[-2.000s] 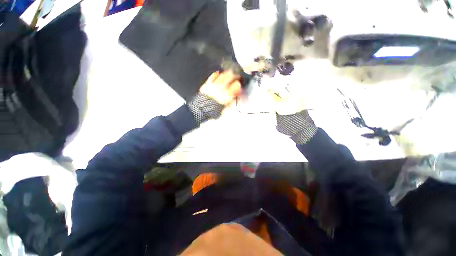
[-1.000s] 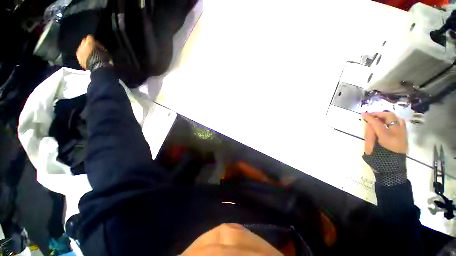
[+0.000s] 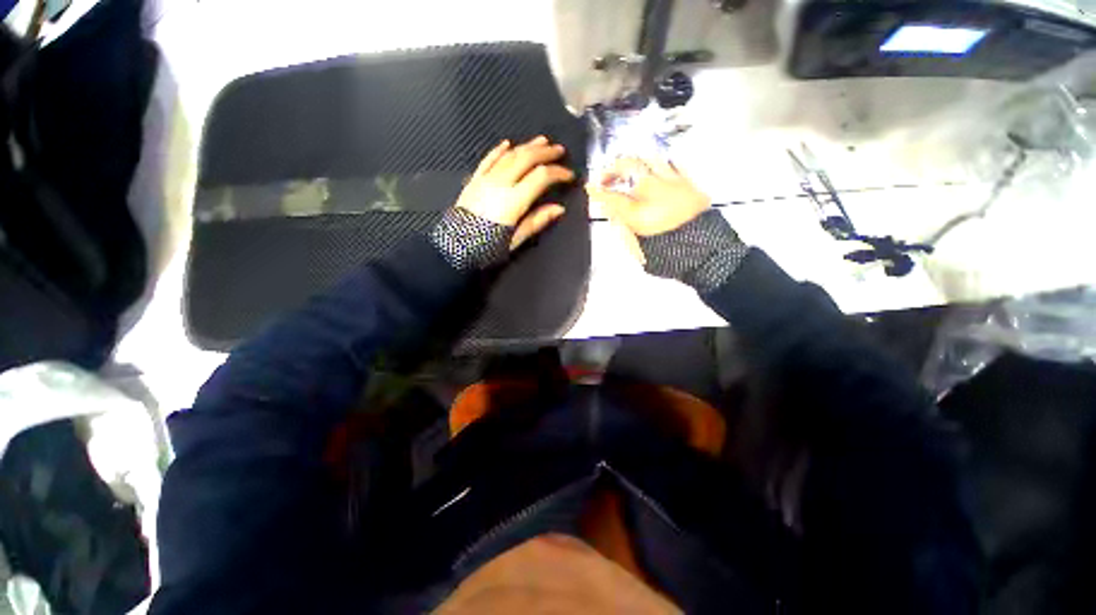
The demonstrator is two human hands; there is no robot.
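A large black mesh back panel (image 3: 361,120) with rounded corners lies flat on the white table, with camouflage webbing (image 3: 301,195) across its middle. My left hand (image 3: 519,190) rests on the panel near its right edge, fingers spread and pressing down. My right hand (image 3: 655,198) is at the panel's right edge, just below the needle area (image 3: 631,120); its fingertips are close together, and glare hides whether they grip the edge. The panel's front edge reaches the table's front edge.
The sewing machine's control panel (image 3: 931,40) is lit at the upper right. Snips (image 3: 829,198) and black tangled bits (image 3: 887,254) lie right of my right hand. A white plastic bag (image 3: 72,390) with black items is at lower left; a clear bag (image 3: 1010,336) is at right. Black pieces (image 3: 72,180) lie at far left.
My left hand has come back from the dark heap at far left, and the black panel now lies on the table under it. My right hand remains near the needle. The view has turned.
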